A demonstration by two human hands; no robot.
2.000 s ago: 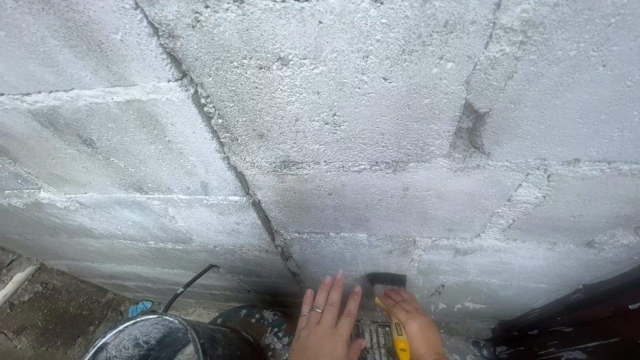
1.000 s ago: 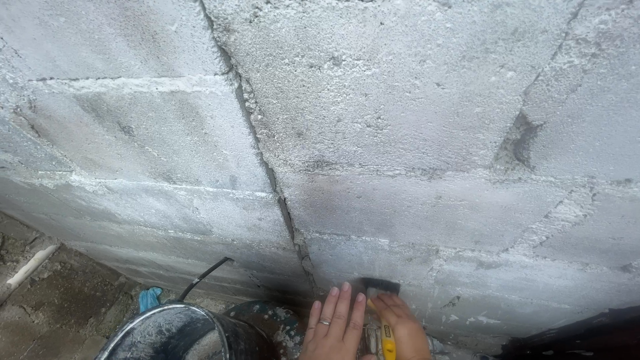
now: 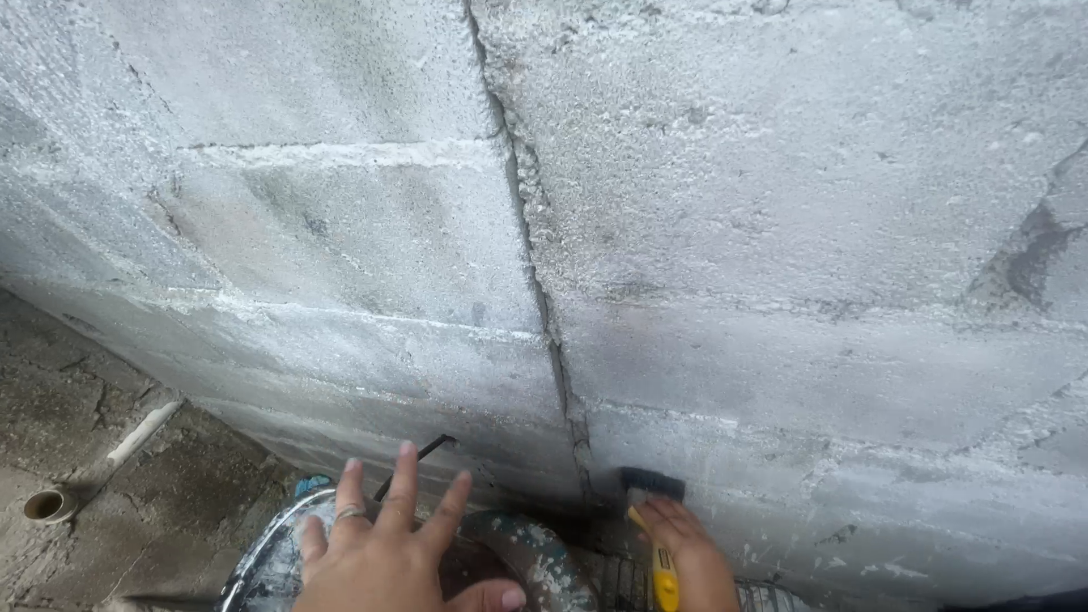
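My right hand grips a paintbrush with a yellow handle. Its dark bristles lie against the lower part of the concrete block wall, just right of the long vertical crack. My left hand, with a ring on one finger, is spread with nothing in it, over a paint-smeared bucket at the bottom of the view. The hand hides much of the bucket.
A paint-spattered rounded thing sits between my hands, with a metal wire grate beside it. On the ground at left lie a pale pipe and a round pipe end. A blue scrap touches the bucket's far side.
My left hand has moved left, away from my right hand and over the bucket, its fingers now spread. The brush stays in my right hand near the wall. The view has shifted left.
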